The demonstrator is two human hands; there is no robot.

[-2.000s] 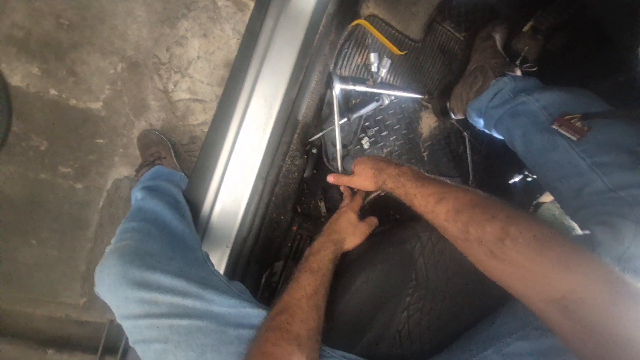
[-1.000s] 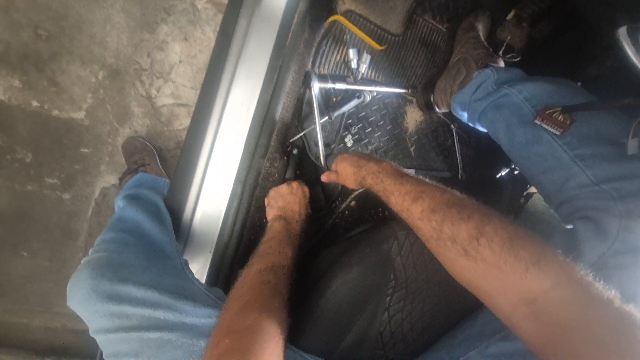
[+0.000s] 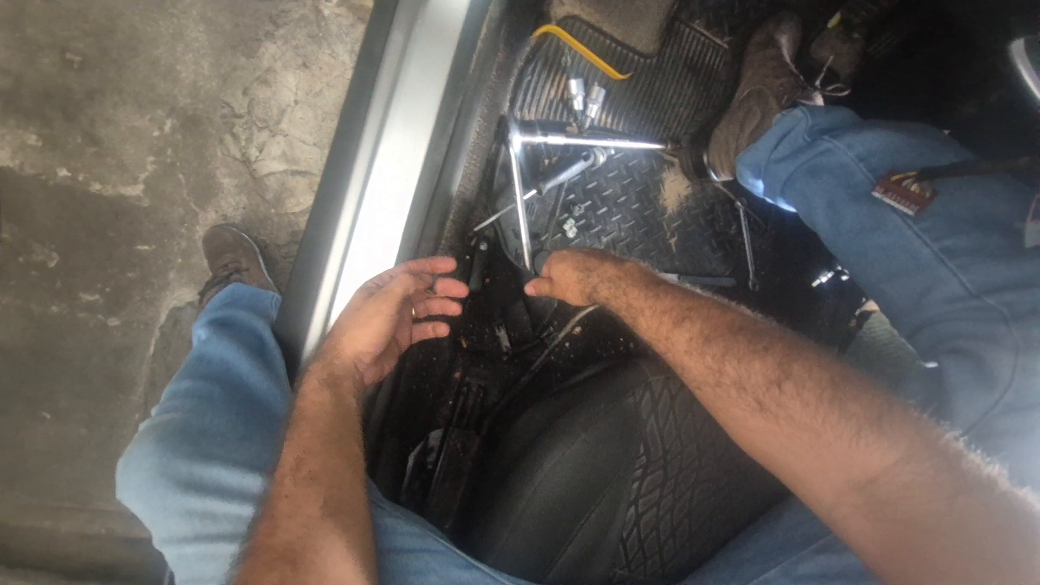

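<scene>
My left hand (image 3: 398,313) is raised over the inner edge of the door sill, palm turned inward, fingers apart, nothing in it. My right hand (image 3: 573,278) is closed at the near end of a long chrome bar (image 3: 521,199) that runs away from me on the car floor. At its far end the bar meets a second chrome rod (image 3: 597,141), which lies crosswise. Two chrome sockets (image 3: 585,99) lie beyond that rod. A silver hand tool (image 3: 569,169) lies nearer, with small metal parts (image 3: 570,227) on the rubber mat.
A bright metal door sill (image 3: 398,154) separates the concrete floor (image 3: 146,162) from the car. A yellow curved strip (image 3: 581,49) lies on the far mat (image 3: 691,65). The black seat (image 3: 569,471) is below my arms. A wrench-like tool (image 3: 747,244) lies beside my leg in jeans.
Two seconds ago my hands were together at the bar's near end. My left hand has moved left, over the sill edge, and its fingers have spread. My right hand remains at the bar.
</scene>
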